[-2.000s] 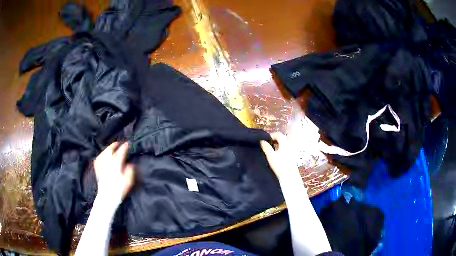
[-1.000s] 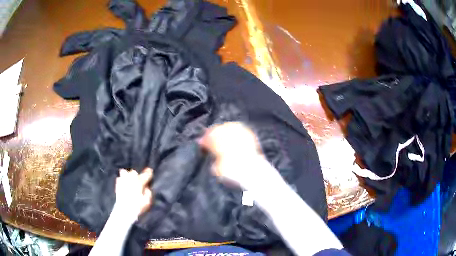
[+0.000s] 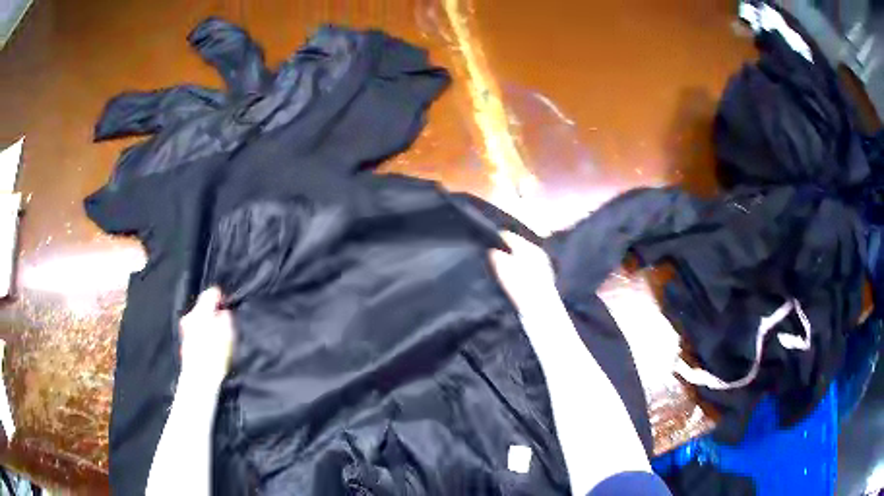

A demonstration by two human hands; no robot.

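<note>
A black jacket (image 3: 368, 320) lies spread before me on the table, its shiny lining showing, with a small white label (image 3: 520, 458) low on the right. My left hand (image 3: 207, 325) grips the jacket's left side, fingertips partly hidden in cloth. My right hand (image 3: 520, 266) grips the jacket's upper right edge. A black sleeve (image 3: 620, 232) stretches from beside my right hand to the right heap. The jacket's lower edge runs out of the picture.
A black garment pile (image 3: 339, 87) lies at the upper left. A black heap (image 3: 775, 252) with a pale curling strip (image 3: 742, 378) lies at the right edge, above a blue bin (image 3: 790, 455). White sheets (image 3: 8, 218) lie at the far left of the wooden table (image 3: 601, 87).
The lining has been spread flatter between my hands. My right hand has moved up and right and grips the edge. A sleeve now reaches out to the right heap.
</note>
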